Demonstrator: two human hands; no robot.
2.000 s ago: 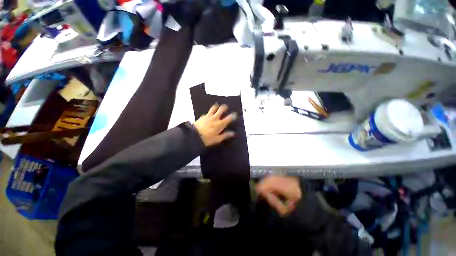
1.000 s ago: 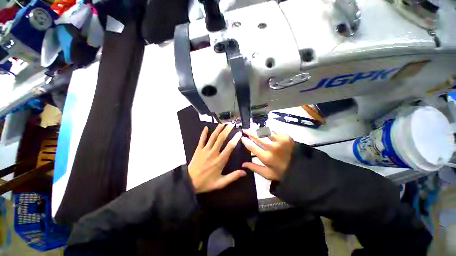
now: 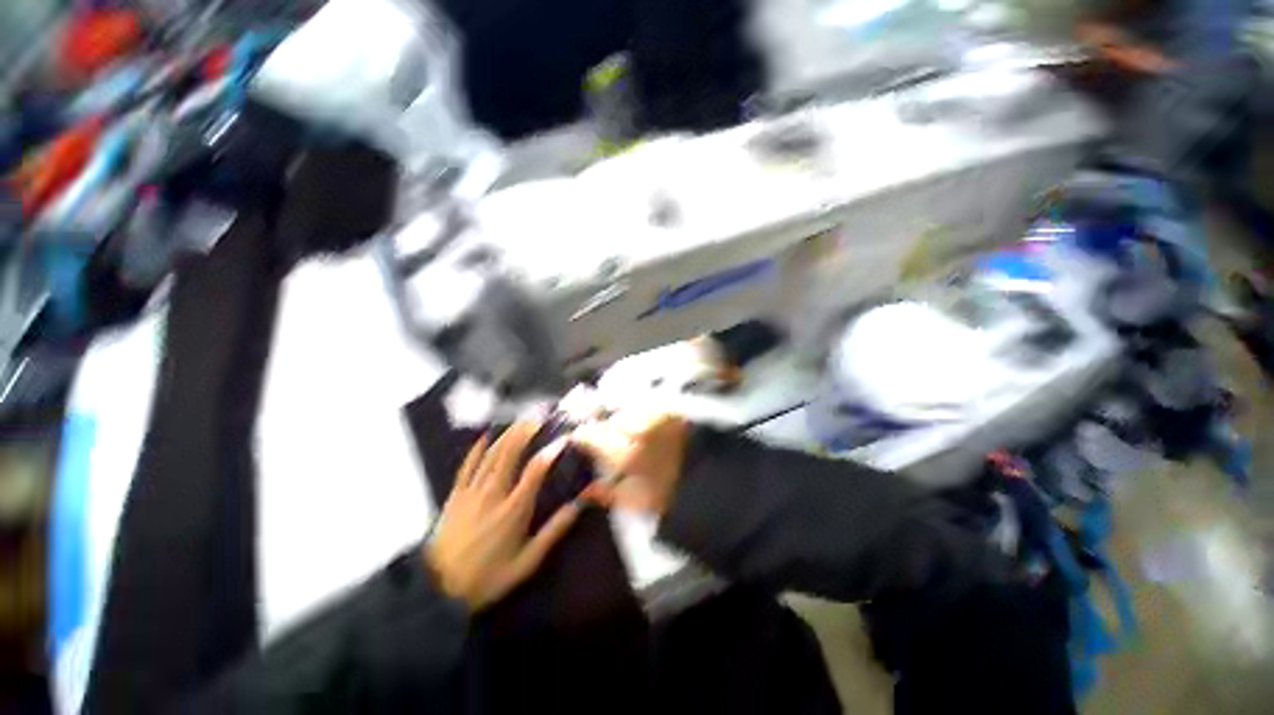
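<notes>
The view is blurred. A dark fabric strip [image 3: 570,566] lies under the sewing machine head [image 3: 489,314] and runs down over the table's front edge. My left hand [image 3: 496,520] lies spread on the strip, fingers pointing to the needle area. My right hand [image 3: 639,461] is close beside it on the right, fingers bent at the strip's edge near the presser foot. Whether its fingers pinch the fabric cannot be told. The foot and needle are too blurred to make out.
A long stack of dark strips [image 3: 189,419] lies left on the white table [image 3: 328,461]. A white-lidded tub [image 3: 908,366] stands right of the machine head. A black flat object [image 3: 745,342] lies under the machine arm. Fabric scraps [image 3: 1104,559] are on the floor at right.
The view has swung to the right and blurred, so the machine and hands appear further left and lower. Both hands remain at the strip near the needle area.
</notes>
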